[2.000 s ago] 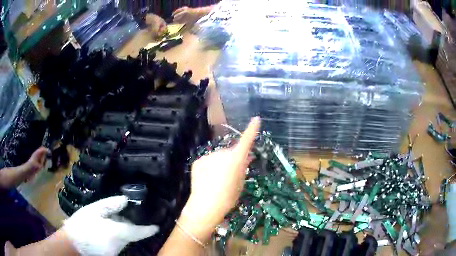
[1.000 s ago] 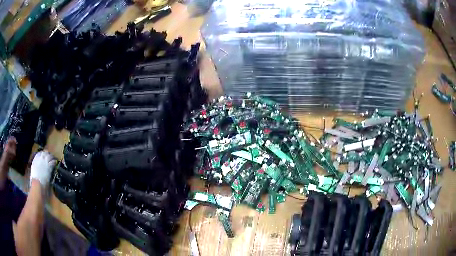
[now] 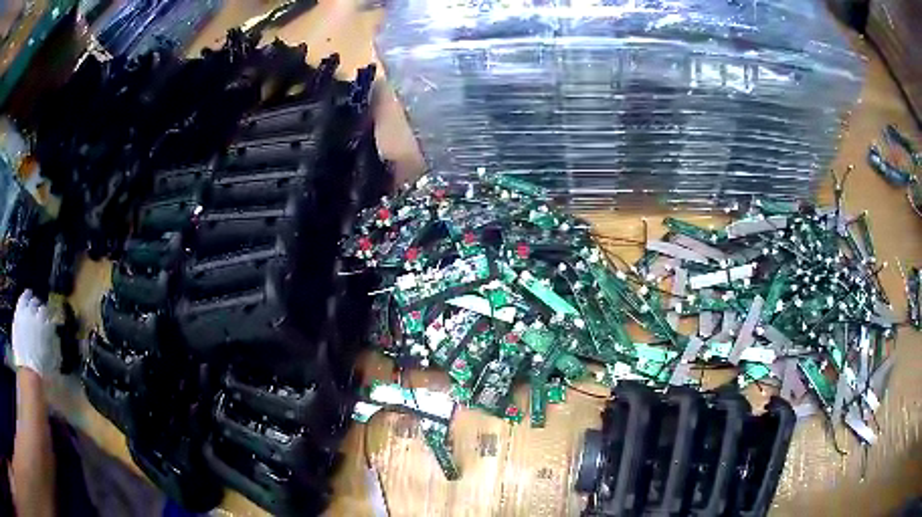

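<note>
Neither of my hands is in view. A heap of green circuit boards (image 3: 485, 313) with red and white dots and thin wires lies in the middle of the bench. A second heap of boards mixed with flat grey strips (image 3: 750, 321) lies to its right. A short row of black ribbed housings (image 3: 687, 454) stands at the front edge of the picture, right of centre. Many black housings (image 3: 243, 222) are stacked in rows at the left, beside the board heap. A few boards (image 3: 409, 399) lie at the near edge of the middle heap.
A large film-wrapped stack (image 3: 627, 111) stands at the back. Irregular black parts (image 3: 131, 131) are piled behind the housings at left. Another person's white-gloved hand (image 3: 35, 333) is at the far left edge. Pliers-like tools (image 3: 894, 162) lie at the right.
The bare pointing hand over the boards and the gloved hand at the housings, seen two seconds ago, are gone from there. The view has shifted. The other person's gloved hand now shows farther left.
</note>
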